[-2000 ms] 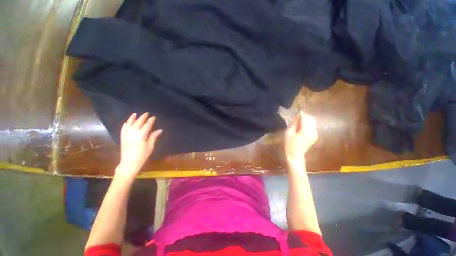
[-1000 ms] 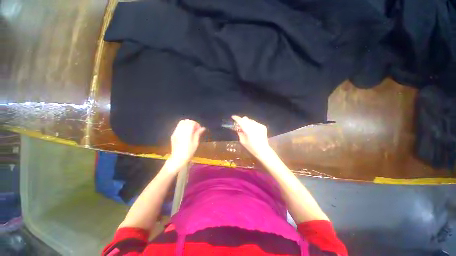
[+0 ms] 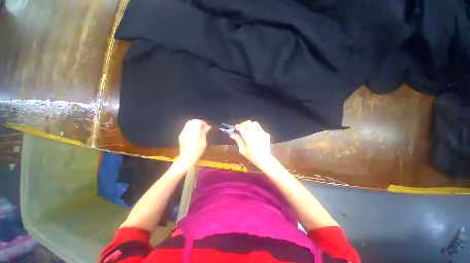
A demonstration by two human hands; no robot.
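A black garment (image 3: 175,92) lies spread on the brown table (image 3: 381,138), its near edge close to the table's front. My left hand (image 3: 194,139) is at this near edge with fingers bent together, pinching something at the cloth edge; whether cloth or thread is too small to tell. My right hand (image 3: 253,139) is just to the right of it, closed around small silvery thread snips (image 3: 227,129). The blades point left toward my left fingertips. The handles are hidden in my right hand.
More dark garments (image 3: 433,46) lie at the far right, and one dark piece (image 3: 450,136) hangs down the right side. Yellow tape (image 3: 427,190) edges the table. Below left is a pale plastic bin (image 3: 62,180) with blue and black cloth (image 3: 111,177).
My hands have come together from far apart at the garment's near edge. The garment's lower left part now lies flatter. Over the last second, the hands moved only slightly.
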